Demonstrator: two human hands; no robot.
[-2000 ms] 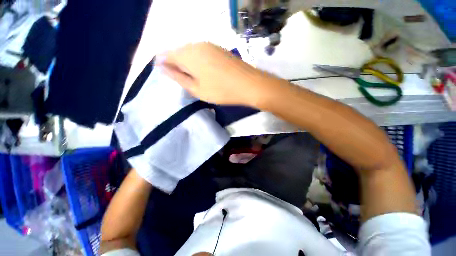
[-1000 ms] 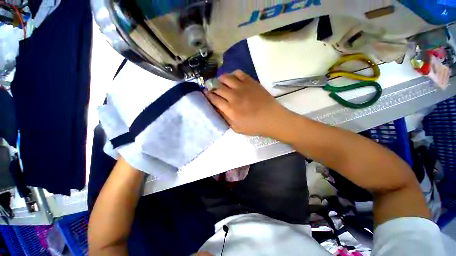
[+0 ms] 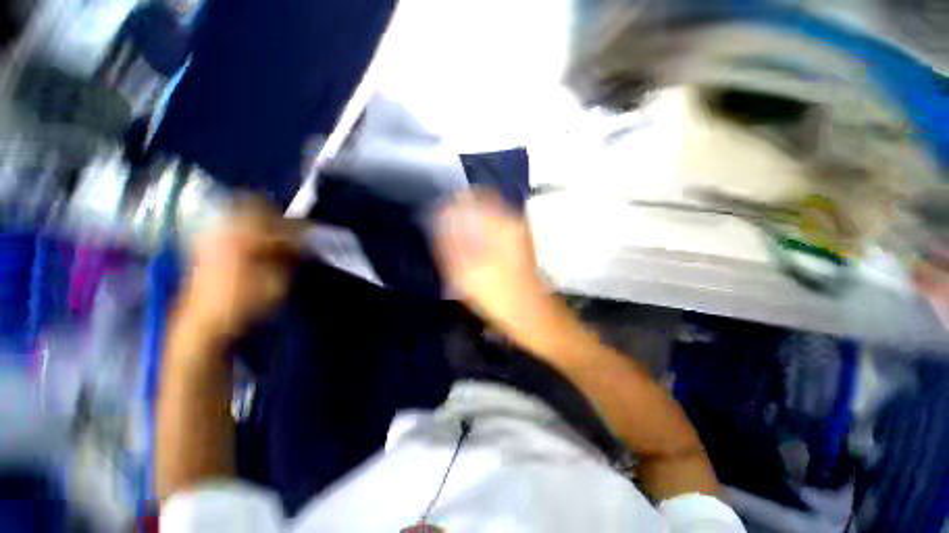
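Observation:
The view is strongly blurred. A navy garment panel [image 3: 390, 224] with pale parts showing lies over the table's front edge and hangs down towards the lap. My left hand [image 3: 241, 262] is closed on its left edge, in front of the table. My right hand [image 3: 485, 245] is closed on its right part; the fingertips are blurred. A small navy piece, perhaps a pocket piece [image 3: 502, 171], sticks out beyond my right fingers on the white table. Whether it is joined to the panel cannot be told.
A long navy cut piece [image 3: 276, 78] lies at upper left. The sewing machine [image 3: 744, 57] is blurred at upper right. Scissors [image 3: 806, 245] with yellow and green handles lie near the ruler-marked table edge [image 3: 687, 279]. Blue baskets stand below and beside the table.
The panel has come away from the needle area towards the lap, and more of its navy side shows. My left hand has come into view from under the cloth. The view has shifted.

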